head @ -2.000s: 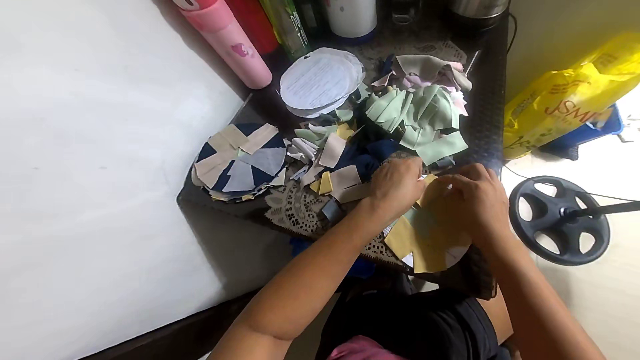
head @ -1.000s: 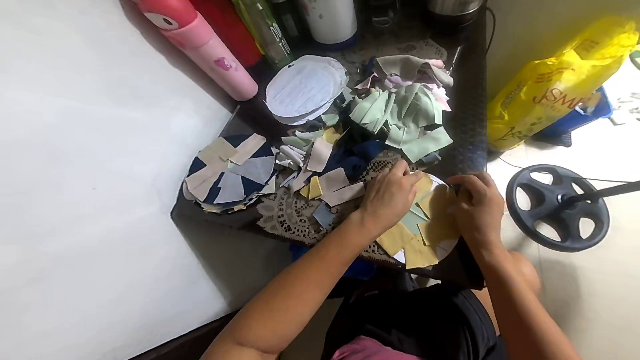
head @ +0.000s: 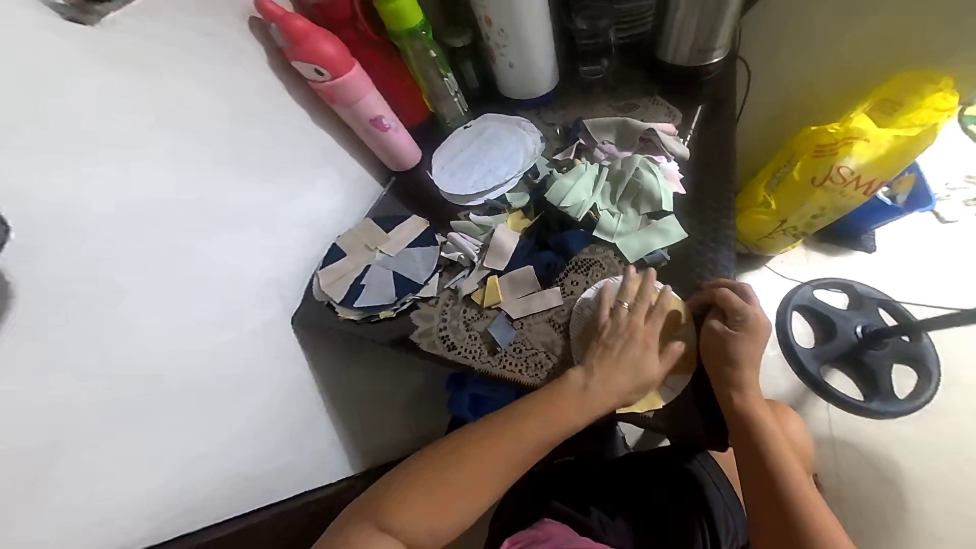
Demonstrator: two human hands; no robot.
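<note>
My left hand, with a ring on one finger, lies flat and spread on a round pale disc with yellow cloth pieces along its right and lower edge. Just right of the disc, my right hand is curled at the table's edge; whether it pinches anything is hidden. A lace doily lies left of the disc, bearing beige, yellow and grey cloth scraps. Further left sits a stack of round patchwork pieces in navy, beige and grey. White round sheets and a pile of green cloth scraps lie behind.
A pink bottle, a green-capped bottle, a white flask and a steel container stand at the back. Right of the table are a yellow plastic bag, a blue bin and a round black stand base.
My left hand has gone from bent fingers at the disc's upper edge to lying flat over it. The yellow and green pieces seen on the disc earlier are now mostly out of sight. My right hand has curled.
</note>
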